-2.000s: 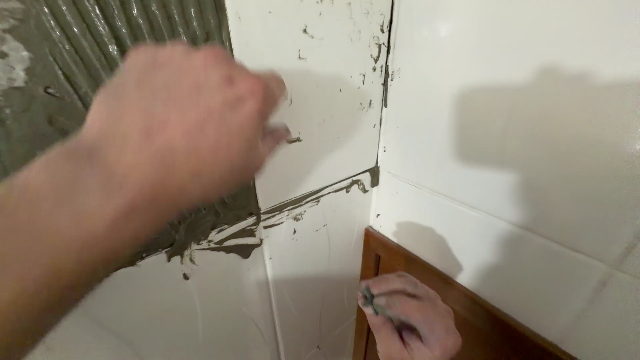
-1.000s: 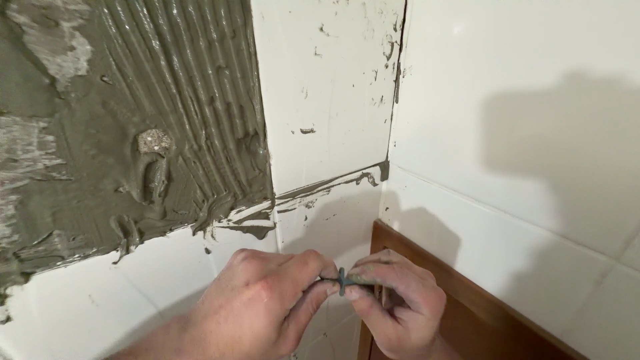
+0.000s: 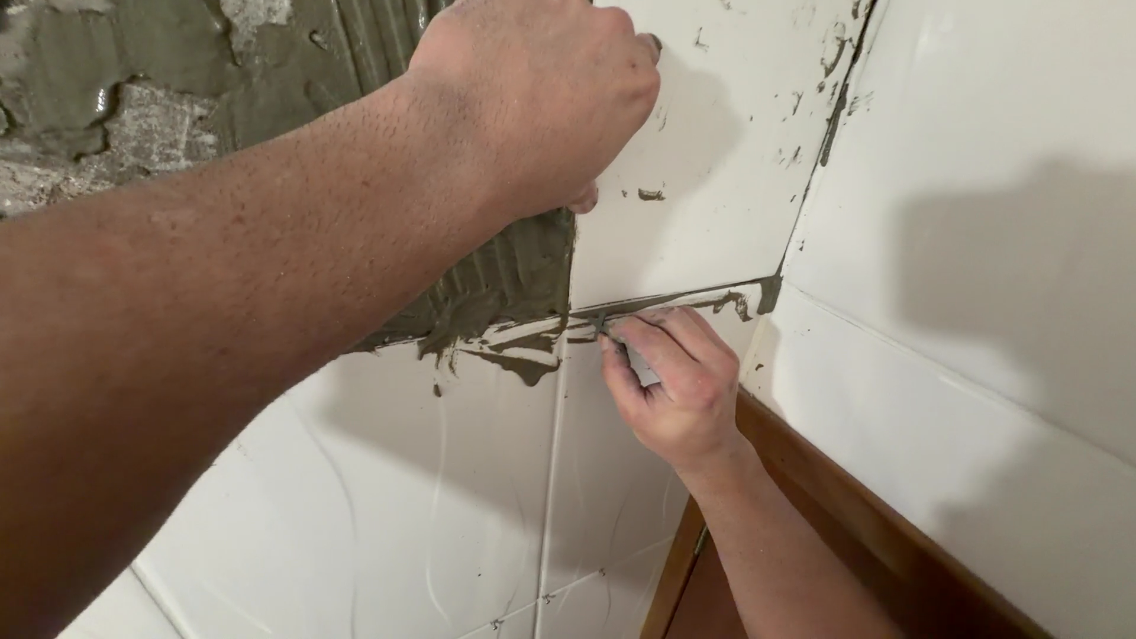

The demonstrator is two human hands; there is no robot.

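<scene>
My right hand (image 3: 679, 377) pinches a small grey cross-shaped tile spacer (image 3: 600, 323) between thumb and fingertips, at the joint under the upper white wall tile (image 3: 710, 222). My left hand (image 3: 546, 98) is raised over the left side of that tile, its fingers bent and mostly hidden behind the hand; whether they hold anything cannot be told. Ridged grey tile adhesive (image 3: 497, 275) covers the wall left of the tile, partly behind my left forearm. Adhesive smears lie along the joint, above the lower white tiles (image 3: 426, 470).
A white tiled side wall (image 3: 994, 266) meets this wall at the corner on the right. Below it stands a brown wooden frame (image 3: 816, 461), with my right forearm in front of it. Adhesive fills part of the corner joint (image 3: 770, 293).
My hands, together at the spacer a second ago, are now apart. The left has moved up to the upper tile; the right has carried the spacer up to the joint.
</scene>
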